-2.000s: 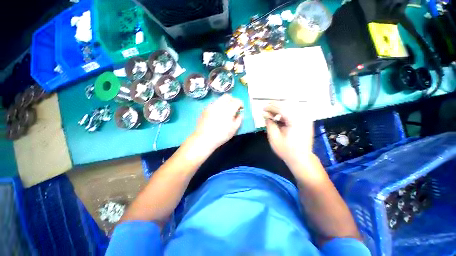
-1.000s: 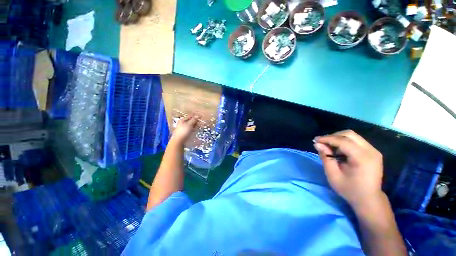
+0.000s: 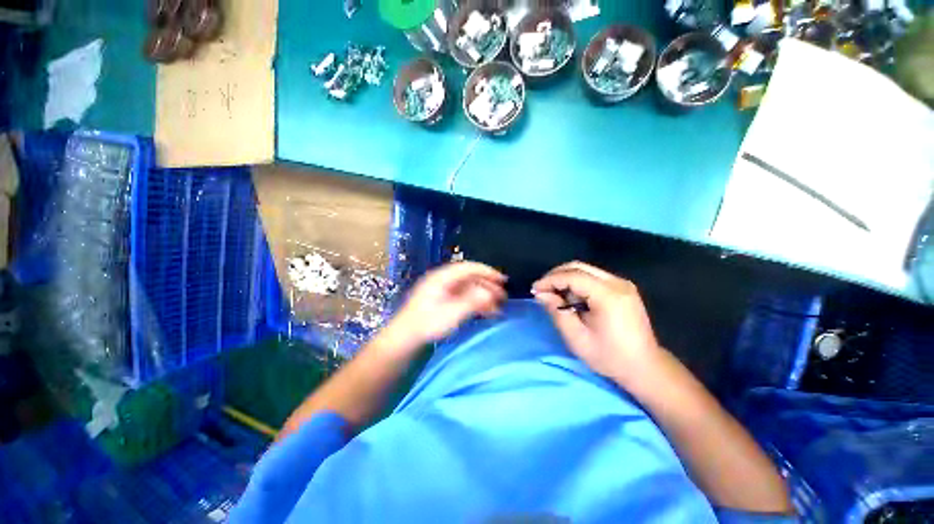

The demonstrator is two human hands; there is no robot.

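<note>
My left hand point(image 3: 456, 299) is over my lap, fingers curled and blurred; whether it holds a tiny part cannot be told. My right hand point(image 3: 606, 315) faces it, a small gap between the fingertips. A small dark object point(image 3: 574, 301) sits in the right fingers; its shape is mostly hidden. A bag of small pale parts point(image 3: 313, 273) is low to the left of my left hand. Brown round housings with white and green parts inside, one of them nearest the bench edge point(image 3: 494, 99), stand on the bench.
A thin dark stick point(image 3: 806, 191) lies on the white sheet point(image 3: 763, 210). Loose silver parts point(image 3: 350, 72) are left of the housings. Cardboard point(image 3: 215, 92) covers the bench's left part. Blue crates, one at the left point(image 3: 205, 246), stand below. The green bench's front edge runs beyond my hands.
My left hand has left the bag of small parts and come back beside my right hand. The view has shifted, and the bench things appear further left than one second ago.
</note>
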